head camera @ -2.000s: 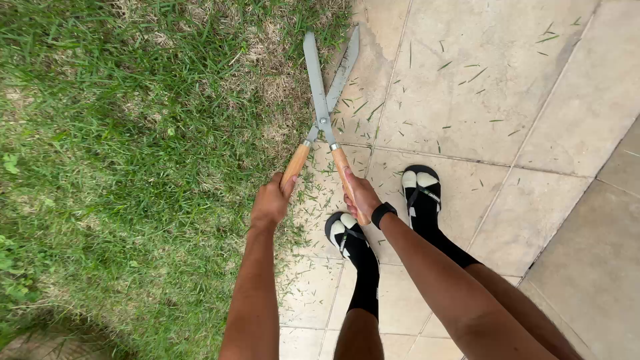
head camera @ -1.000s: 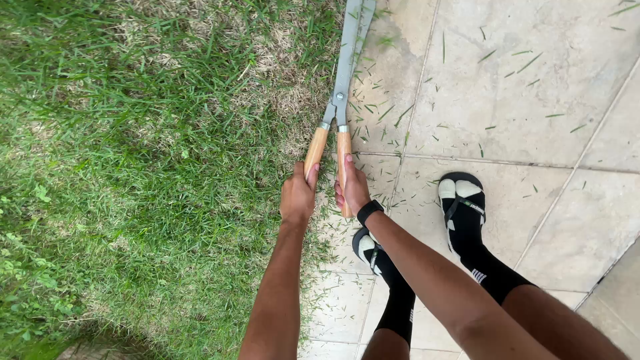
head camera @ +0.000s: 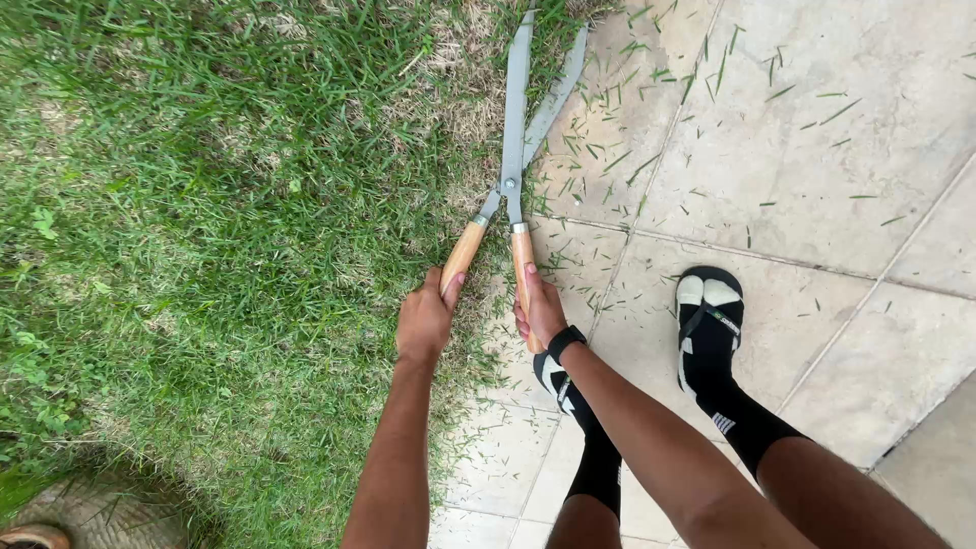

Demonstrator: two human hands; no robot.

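Hedge shears [head camera: 515, 114] with steel blades and wooden handles lie across the lawn's edge, blades pointing up the view and parted, with grass between them. My left hand [head camera: 425, 319] grips the left wooden handle [head camera: 463, 255]. Around the other handle [head camera: 522, 252] is my right hand [head camera: 543, 309], with a black band on its wrist. The two handles stand a little apart. The tip of the left blade reaches the top edge of the view. Part of each handle is hidden by my fingers.
Grass [head camera: 229, 229] covers the left side. Pale stone tiles [head camera: 823, 175] lie to the right, scattered with grass clippings. My feet, in black socks and flip-flops [head camera: 711, 316], stand on the tiles. A rounded, weathered object [head camera: 107, 511] sits at the bottom left.
The blades and handles were parted two seconds ago, came nearly together one second ago, and are parted again now. Both hands have kept hold of the handles.
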